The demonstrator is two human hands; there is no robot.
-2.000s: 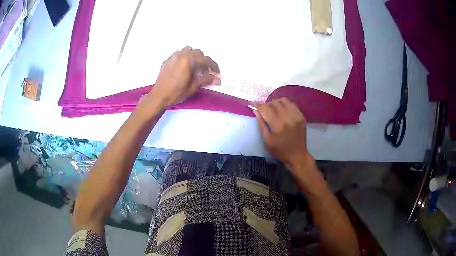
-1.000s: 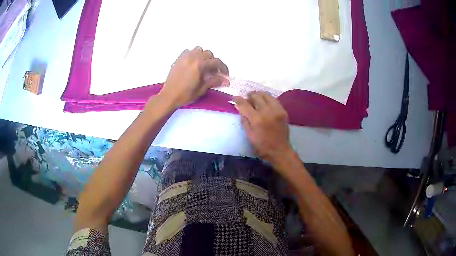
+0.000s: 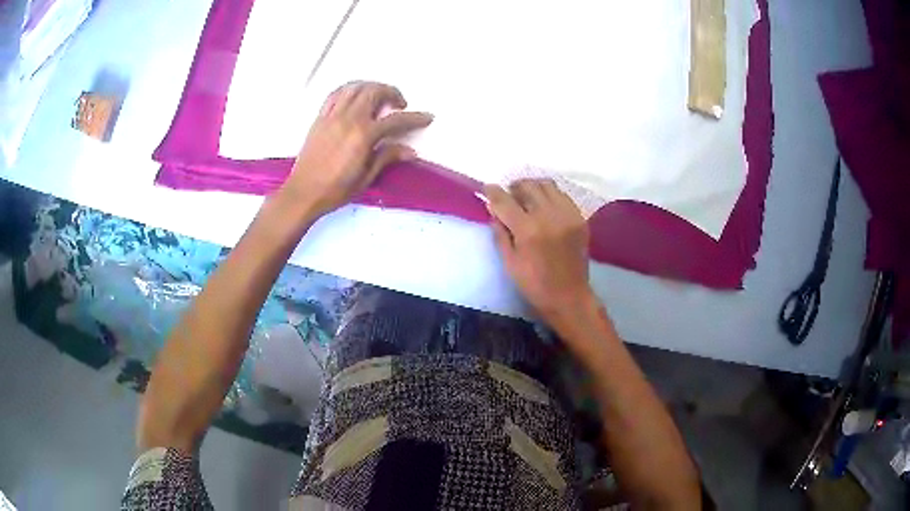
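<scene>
A white paper pattern (image 3: 479, 80) lies on layered magenta fabric (image 3: 669, 245), whose edges show around it. My left hand (image 3: 349, 145) rests at the pattern's near edge, thumb and fingers apart, with nothing visibly gripped. My right hand (image 3: 544, 235) pinches a small white chalk (image 3: 482, 198) at the fabric beside the pattern edge. A clear ruler (image 3: 569, 188) with a faint reddish grid lies on the pattern by my right fingertips; its left end is hard to see. A tan flat bar (image 3: 707, 60) lies on the pattern.
Black shears (image 3: 804, 299) lie on the pale table (image 3: 399, 245) at right, near a loose magenta remnant (image 3: 853, 130). A small orange-brown box (image 3: 97, 115) is at left. A thin pale strip (image 3: 332, 42) lies on the pattern. Scraps (image 3: 160, 289) cover the floor below.
The view has shifted and tilted, so the cloth appears farther right. My left fingers have spread from their closed hold at the ruler. My right hand has moved left along the edge with the chalk.
</scene>
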